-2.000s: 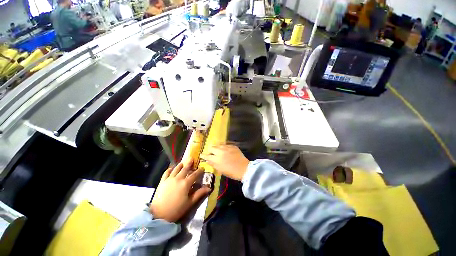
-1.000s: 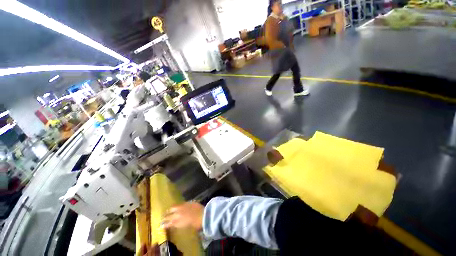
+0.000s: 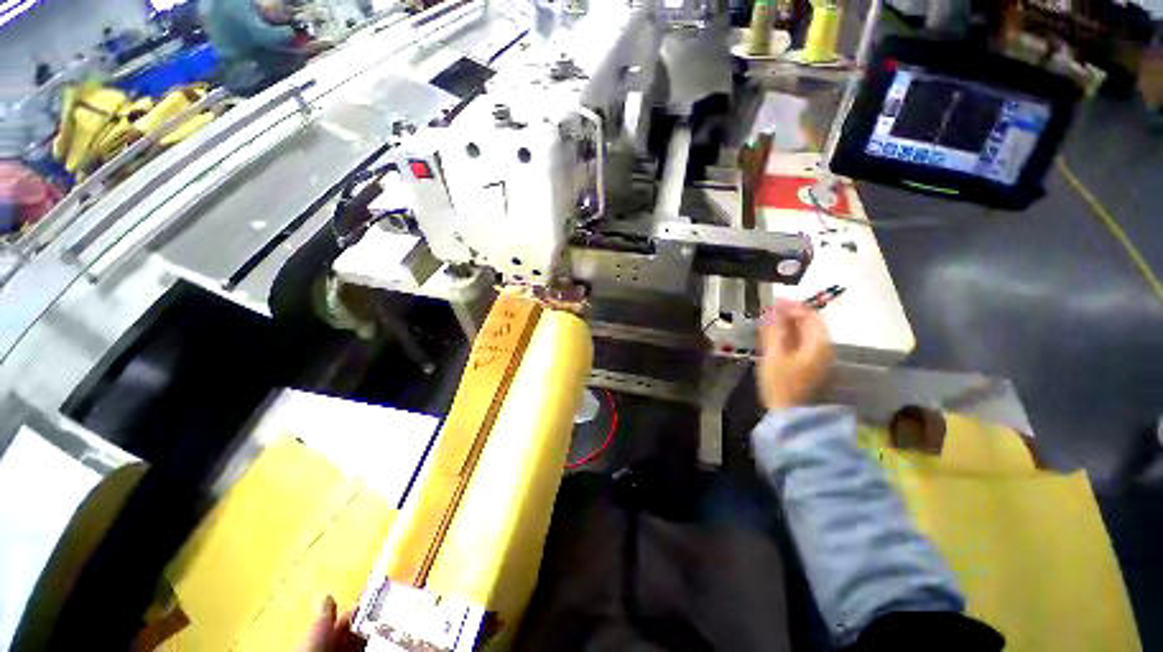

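Observation:
The orange-tan template (image 3: pixel 475 405) with dark handwriting and a central slot lies lengthwise under the sewing head (image 3: pixel 495 191). A yellow panel (image 3: pixel 542 439) lies around the support beneath it and bulges along its right side. A pale end block (image 3: pixel 418 616) sits at the template's near end. My left hand (image 3: pixel 327 627) is cut off by the bottom edge, beside the end block, with only fingertips showing. My right hand (image 3: pixel 795 357) is away from the panel, at the white machine table's near edge. A small dark and red tool (image 3: pixel 825 297) is by its fingertips; whether it is held is unclear.
Yellow panels (image 3: pixel 274 541) lie on a white board at left. More yellow panels (image 3: pixel 1020 535) with a brown piece are at right, near my forearm. The clamp carriage (image 3: pixel 753 255) projects right of the head. A control screen (image 3: pixel 950 127) stands behind the table (image 3: pixel 880 306).
The view has swung back left from the right panel stack. My right hand has left the yellow panel and moved right to the table. My left hand is lower than two seconds ago, near the bottom edge.

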